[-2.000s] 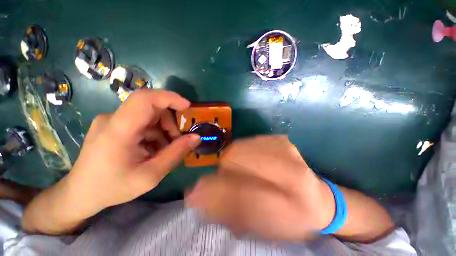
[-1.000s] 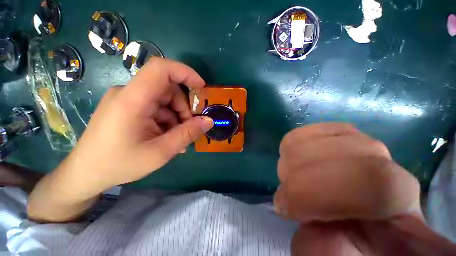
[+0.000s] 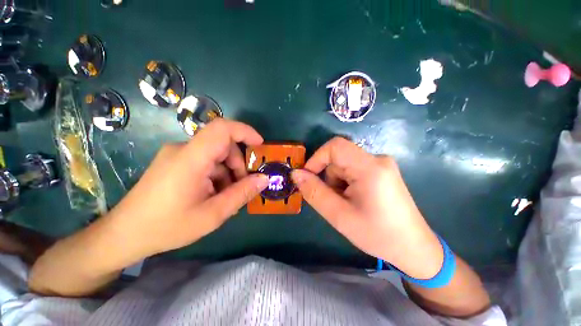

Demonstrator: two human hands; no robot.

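A round watch unit [image 3: 276, 183] sits on the square orange-brown fixture [image 3: 275, 207], its dark face lit with a small white and purple picture. My left hand [image 3: 185, 184] holds its left edge with thumb and fingers. My right hand [image 3: 366, 200], with a blue wristband, holds its right edge the same way. The fingers hide both side edges of the unit. An open silver-rimmed watch case [image 3: 353, 96] with white and metallic parts inside lies on the green bench beyond my right hand.
Several display modules [image 3: 162, 83] lie at the left, backs up. A clear plastic strip [image 3: 78, 159] with yellowish contents and shiny cylindrical items [image 3: 25, 87] are farther left. White scraps [image 3: 424, 83] and a pink double-ended piece [image 3: 548, 74] lie at the right.
My right hand, earlier blurred and then away at the right, has come back to the unit's right edge. The face's blue text has become a white and purple picture.
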